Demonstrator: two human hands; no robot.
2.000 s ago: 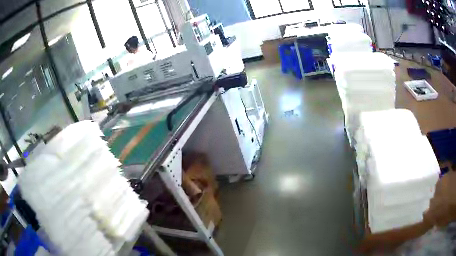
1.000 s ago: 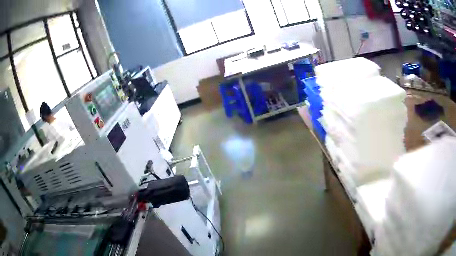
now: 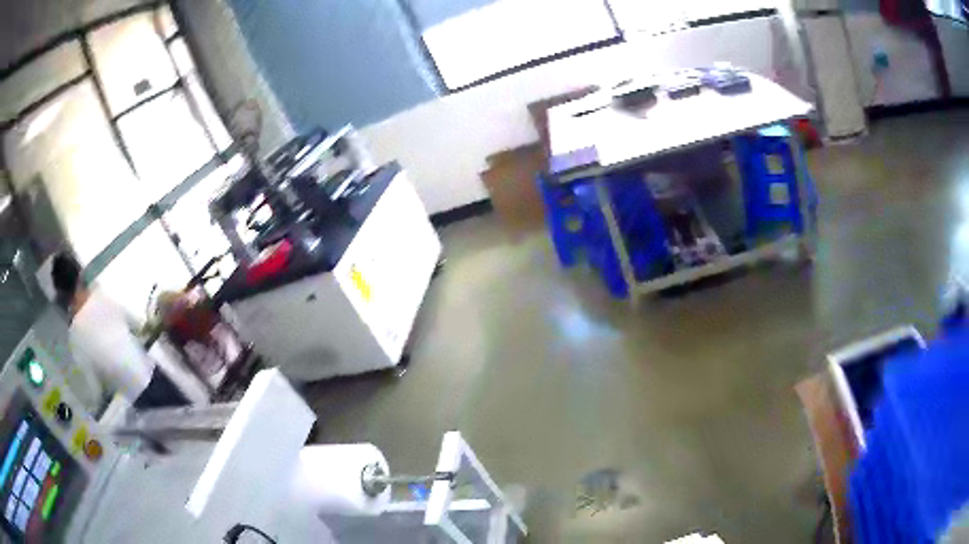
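Note:
Neither of my hands is in the picture. Nearest in front at the lower right are bright blue plastic trays or bins [image 3: 922,436], cut off by the edge. Beside them a white-rimmed box with a dark inside [image 3: 837,372] sits at a brown table edge [image 3: 825,452]. At the lower left is a white machine [image 3: 138,494] with a control screen [image 3: 27,468]. A white roll [image 3: 335,478] is mounted on its white frame. The picture is blurred.
A white-topped table [image 3: 680,128] with small dark items stands ahead, with blue bins [image 3: 611,228] beneath. A white cabinet [image 3: 356,292] carries dark equipment. A person in a white top [image 3: 106,340] is at the left. Brown cardboard [image 3: 515,191] leans by the wall. Grey floor lies between.
The view has moved forward and turned. The tall white foam piles have left the picture apart from a possible white corner at the bottom. The far table and blue trays look nearer.

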